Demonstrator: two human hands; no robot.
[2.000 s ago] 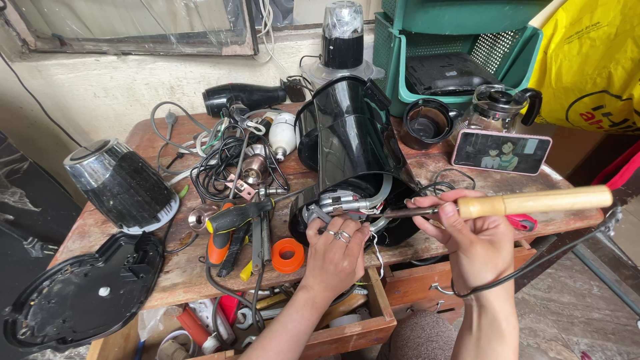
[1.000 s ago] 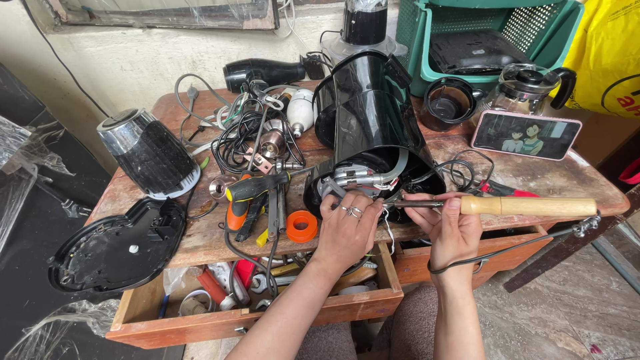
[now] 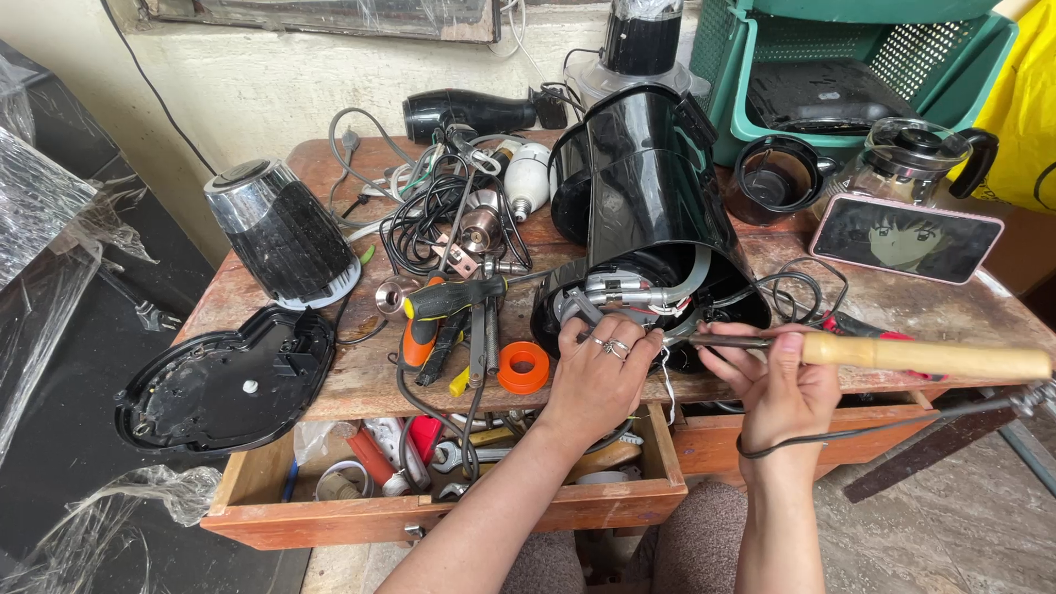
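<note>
A black coffee maker housing (image 3: 652,181) lies on its side on the wooden table, its open base facing me with metal tubing and wires (image 3: 627,289) showing. My left hand (image 3: 606,355) is at this opening, fingers on a grey part (image 3: 580,309) beside the tubing; its fingertips are partly hidden. In my right hand (image 3: 780,371) is a tool with a pale wooden handle (image 3: 924,355) and a thin dark metal shaft (image 3: 726,340), held level, its tip near my left fingers. A white wire (image 3: 669,384) hangs between my hands. The black base cover (image 3: 227,379) lies at the left.
Tangled cords (image 3: 421,219), a light bulb (image 3: 528,177), a screwdriver (image 3: 454,298) and orange tape (image 3: 523,367) lie left of the housing. An open drawer (image 3: 445,516) holds tools. A propped phone (image 3: 907,239), a glass carafe (image 3: 912,157) and a green basket (image 3: 734,107) stand right.
</note>
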